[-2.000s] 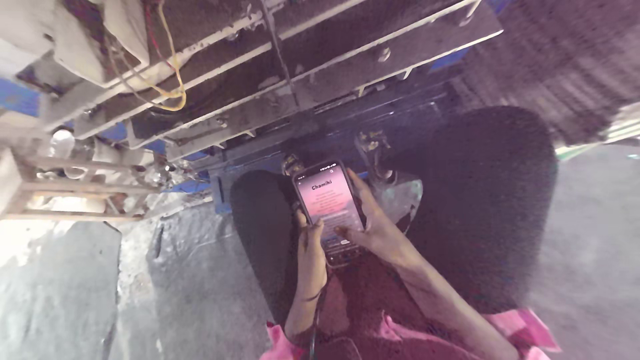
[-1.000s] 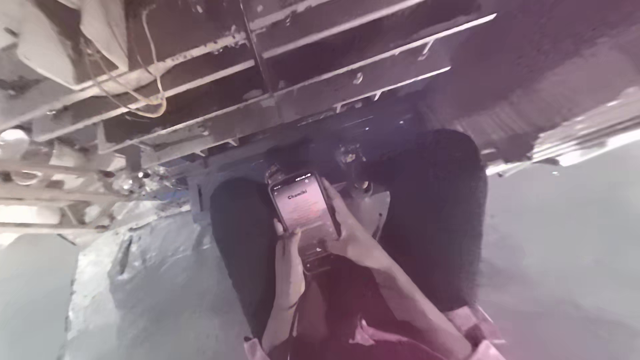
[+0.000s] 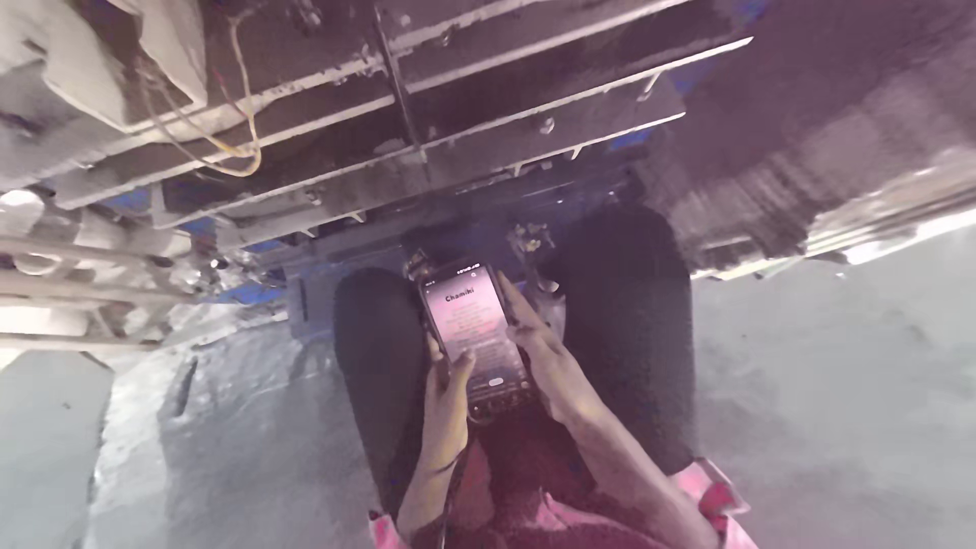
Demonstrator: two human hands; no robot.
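A smartphone with a lit pinkish screen bearing writing is held upright between my two hands, above my lap. My left hand grips its lower left edge, the thumb over the screen's lower left part. Along the right edge my right hand holds the phone, its fingers partly hidden behind it. A thin dark cord runs down by my left wrist. My knees in dark trousers lie on both sides of the phone.
Metal rails of a frame or machine cross the view in front of my knees. Yellowish wires hang in a loop at the upper left. A light-coloured rack stands at the left, and grey floor shows on both sides.
My right thumb was over the lower screen two seconds ago and is now at the phone's right edge. Both hands still hold the phone.
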